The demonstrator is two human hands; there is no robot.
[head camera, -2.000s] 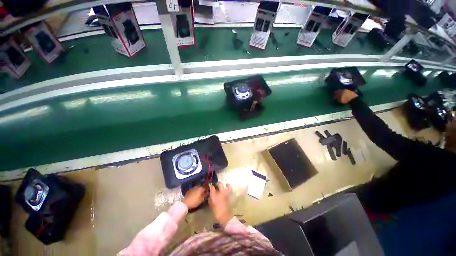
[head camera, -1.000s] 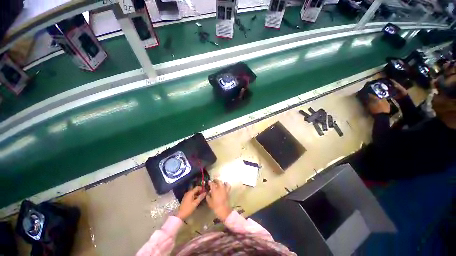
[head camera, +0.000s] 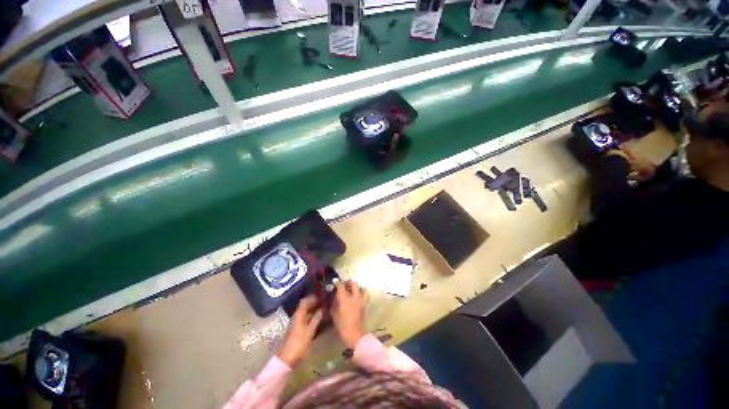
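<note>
The speaker front housing, black with a silver-ringed driver, lies on the bench before me. Red wires run from it to the dark rear housing beside its lower right. My left hand is at the near left side of the rear housing, its fingertips on it. My right hand is at its right side, fingertips on its edge. Whether a small piece is between the fingers cannot be told. A white backing sheet with a black strip at its top lies right of my hands.
A shallow tray and loose black foam strips lie to the right. A large open carton stands at the near right edge. Another opened speaker is at left; one rides the green conveyor. A person works at right.
The view has turned right. My hands stay at the rear housing with fingers shifted slightly. The person at right reached over the conveyor earlier and now has both arms at the bench by a speaker.
</note>
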